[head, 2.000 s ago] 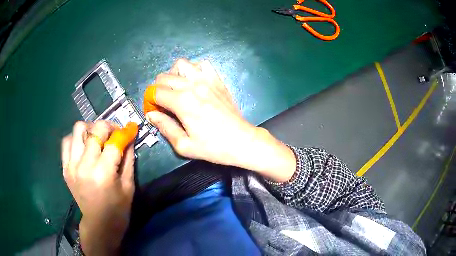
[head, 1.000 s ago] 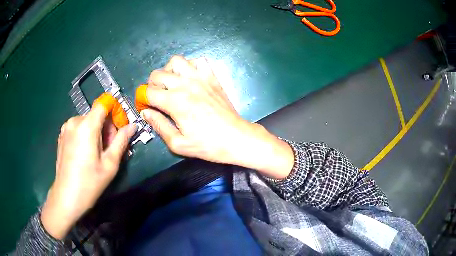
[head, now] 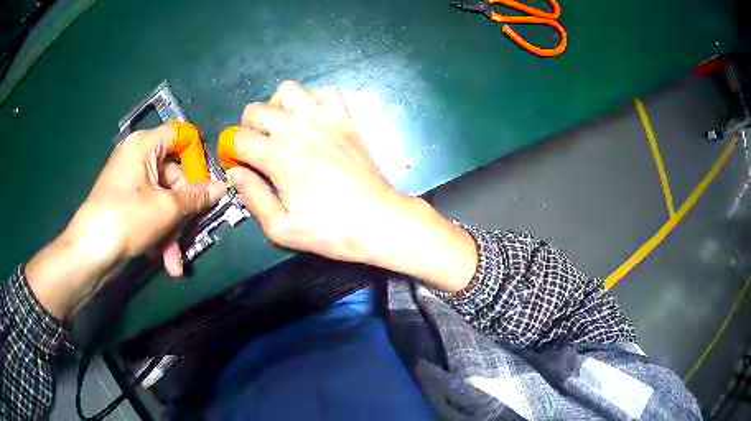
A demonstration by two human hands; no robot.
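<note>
The silver-grey slotted holding fixture (head: 234, 211) lies on the green bench top, its middle largely covered by my fingers. Its windowed cover (head: 162, 97) is opened out beyond it at the upper left. My left hand (head: 132, 193) lies over the fixture's left side, thumb and orange-covered index finger at the slots, other fingers at its lower left edge. My right hand (head: 317, 177) is at the fixture's right edge, its orange-covered index finger and thumb close together. Whether either hand pinches a cable end is hidden.
Orange-handled scissors (head: 531, 31) lie on the green bench top (head: 395, 57) at the upper right. Many dark cables (head: 272, 284) run along the near bench edge and lap. A black loop (head: 81, 390) hangs at the lower left. Grey floor with yellow lines (head: 650, 242) is at right.
My left hand has shifted up and turned to lie more from the left, covering more of the fixture and cover. My right hand has stayed nearly in place. The cable loop at lower left now shows.
</note>
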